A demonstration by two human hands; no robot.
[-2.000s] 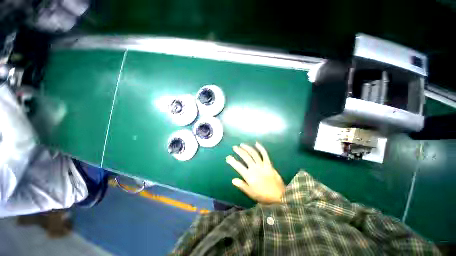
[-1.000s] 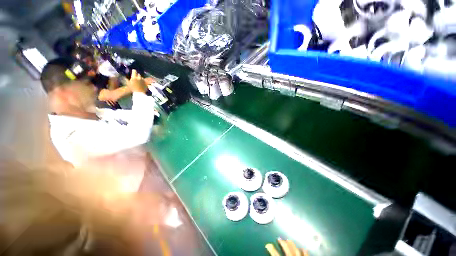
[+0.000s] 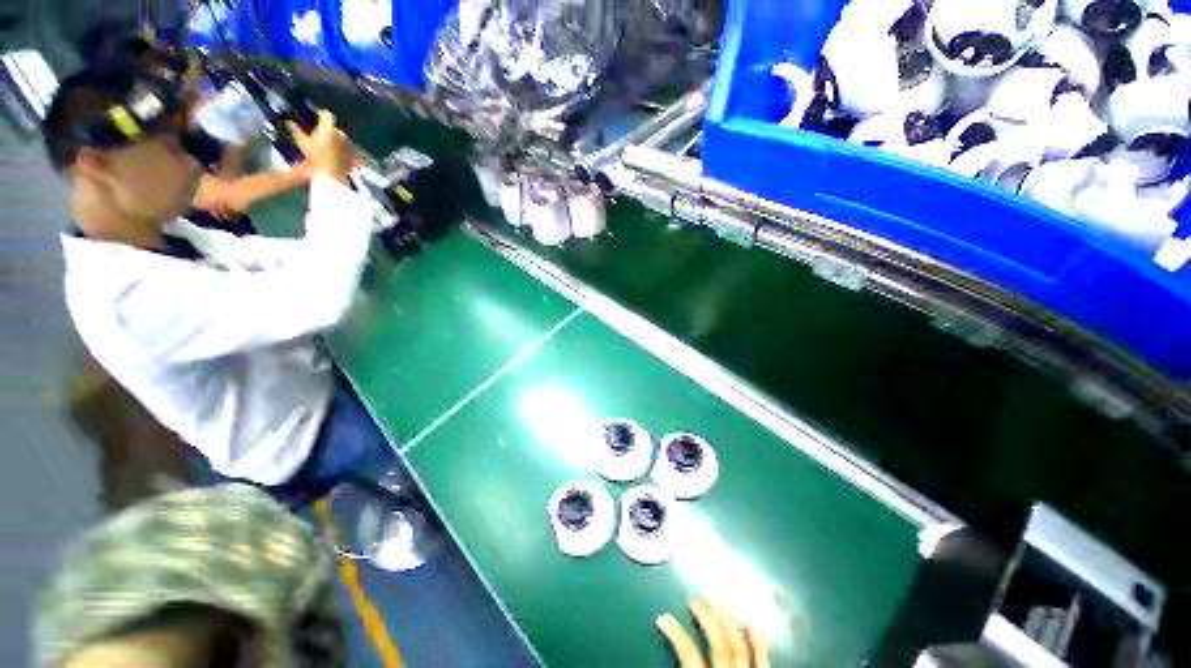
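Note:
Several white round camera ball heads [image 3: 649, 523] with black round centres stand in a close group on the green bench [image 3: 490, 450]. My left hand [image 3: 716, 639] is at the bottom edge, just below and right of the group, not touching it. Only its spread fingers show, and they hold nothing. The rest of the hand is cut off by the edge. My right hand is not in view.
The screw feeder [image 3: 1064, 600] is cut off at the lower right. A blue bin [image 3: 914, 196] of white parts sits on the upper rack, with a plastic bag [image 3: 516, 65] left of it. A person in white [image 3: 222, 326] works at left. A camouflage cap [image 3: 190, 574] is at lower left.
The view has swung up from the bench to the rack and the people at left. The heads keep their grouping. The spread hand is now mostly below the frame. A capped person has appeared at lower left.

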